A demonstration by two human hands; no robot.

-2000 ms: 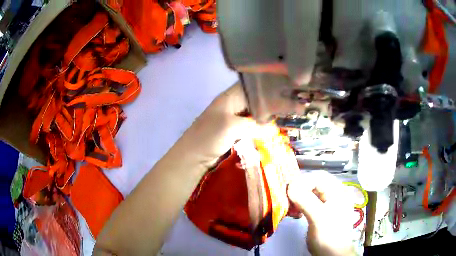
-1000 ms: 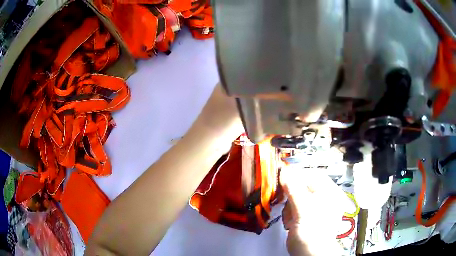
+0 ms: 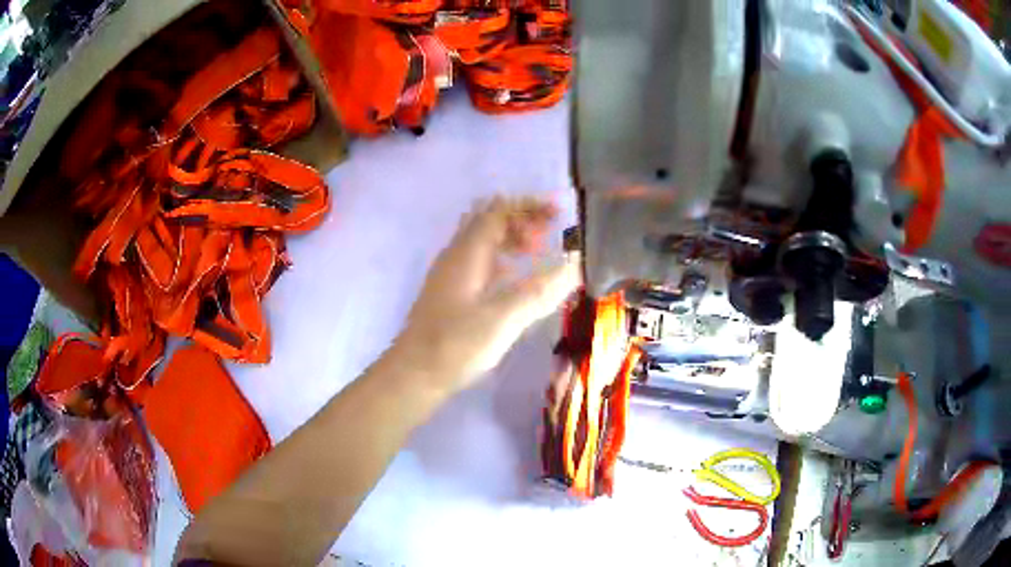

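An orange sewn piece with dark strips (image 3: 599, 404) stands narrow side up at the needle area (image 3: 649, 321) of the grey-white sewing machine (image 3: 665, 111); its upper end goes under the machine head. My left hand (image 3: 482, 294) is blurred, left of the machine head, off the piece, with its fingers partly spread; I see nothing held in it. My right hand is not in view. Scissors with a yellow and a red loop handle (image 3: 737, 493) lie right of the piece.
A carton (image 3: 144, 72) full of orange loops (image 3: 249, 199) stands at left. A flat orange panel (image 3: 205, 426) lies below it, beside a clear plastic bag (image 3: 105, 476). More orange pieces (image 3: 516, 78) lie behind the table. An orange strip (image 3: 909, 443) hangs at right.
My left hand has come off the piece and moved up and left. My right hand has left the picture, uncovering the scissors. The piece now stands narrower, its broad dark-orange side no longer showing.
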